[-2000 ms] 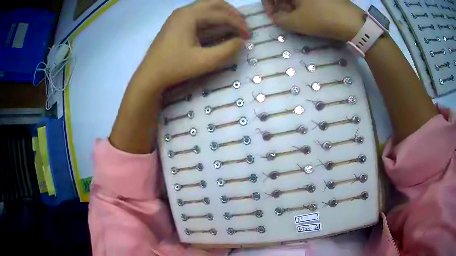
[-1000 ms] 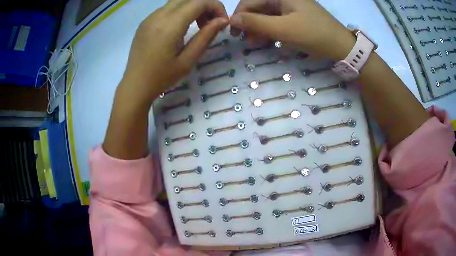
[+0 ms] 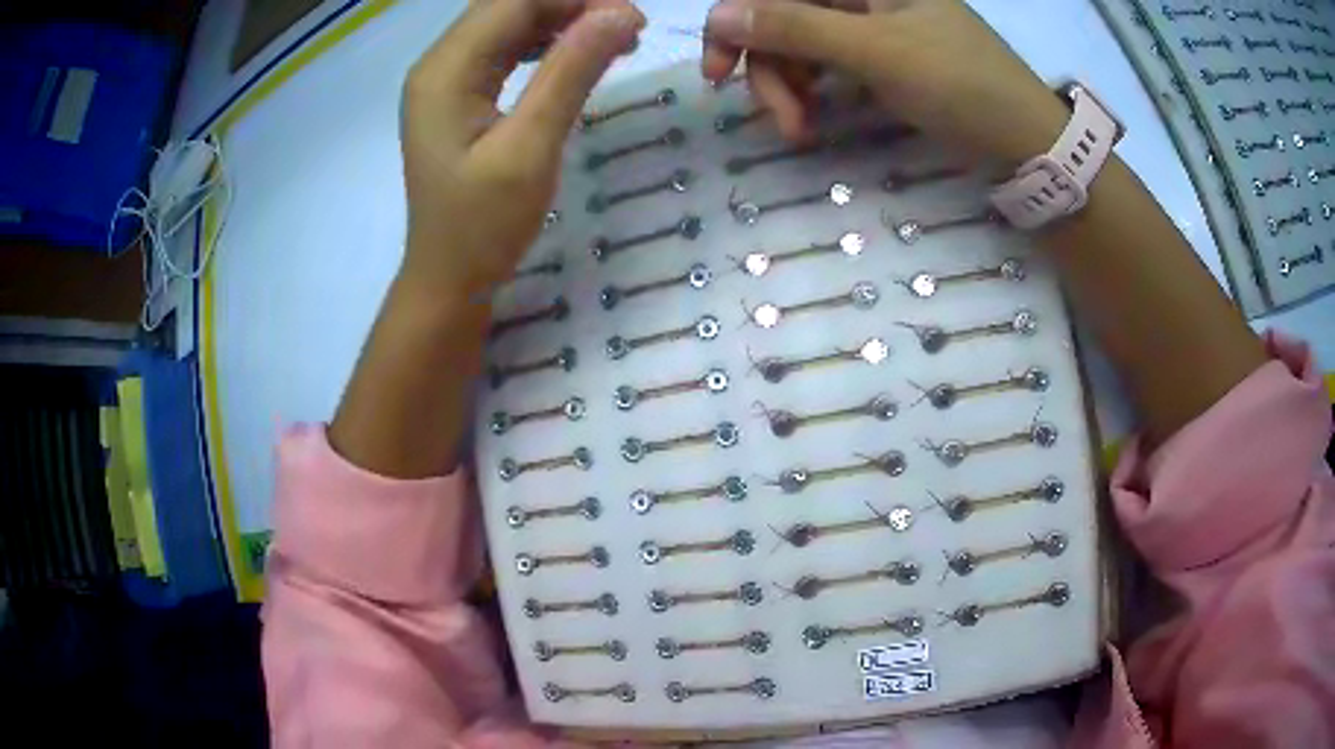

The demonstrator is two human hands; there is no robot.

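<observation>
The white foam board lies before me with columns of two-ended wired components; thin loose leads stick out near ends in the two right-hand columns. My left hand is over the board's upper left, thumb and finger pinched together near the top edge of the picture. My right hand is over the upper middle, thumb and index finger close together. Something thin and pale shows in the gap between the hands, too blurred to name. What either set of fingertips holds is hard to make out. The hands hide the board's top rows.
A second board of components lies at the upper right. A white cable and blue folders or bins are at the left. Yellow tape edges the white top. A label is near the board's lower edge.
The hands were close together at the top a second ago; now there is a gap between them. The left hand has turned more upright. The board's rows sit slightly lower in the picture.
</observation>
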